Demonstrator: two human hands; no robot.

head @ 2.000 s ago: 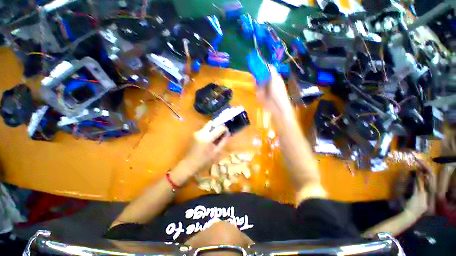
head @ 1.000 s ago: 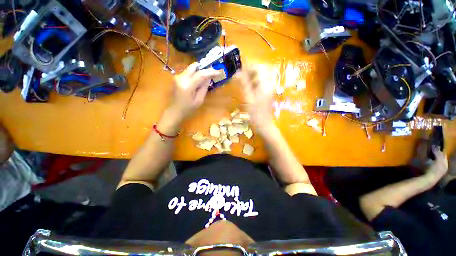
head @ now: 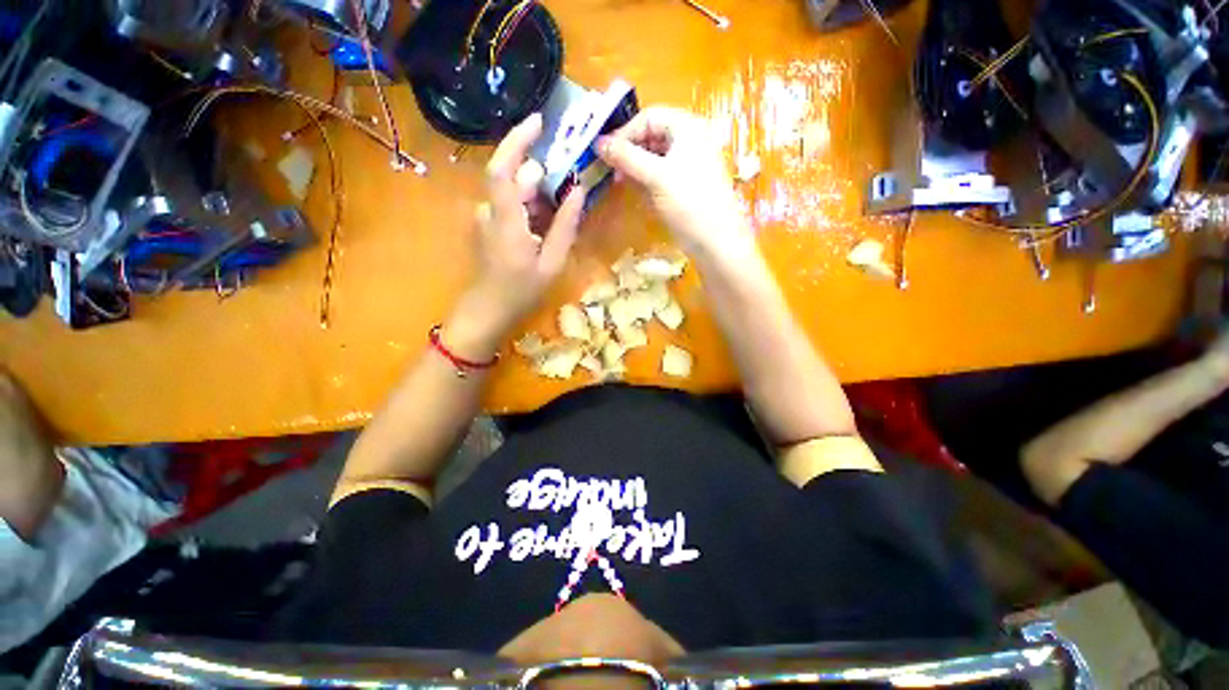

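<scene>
My left hand (head: 519, 229) holds a small housing with a white edge (head: 580, 128), thumb below and fingers on its left side. A bright blue battery pack (head: 584, 166) shows inside the housing, partly hidden by fingers. My right hand (head: 674, 162) has thumb and index finger together at the housing's right side, over a small tan patch; whether they pinch it cannot be told. A black round unit (head: 488, 78) lies just beyond my left hand, close to the housing, with thin wires from its centre.
Tan paper scraps (head: 620, 317) lie near my body. Part-built units with wires are heaped at the left (head: 202, 223) and right (head: 970, 95). Loose wires (head: 328, 256) trail over the orange tabletop (head: 418, 337). Other people's arms show at both sides.
My right hand first came back from the far side, where it was at a blue battery pack, and now touches the housing. The view has shifted down towards my body.
</scene>
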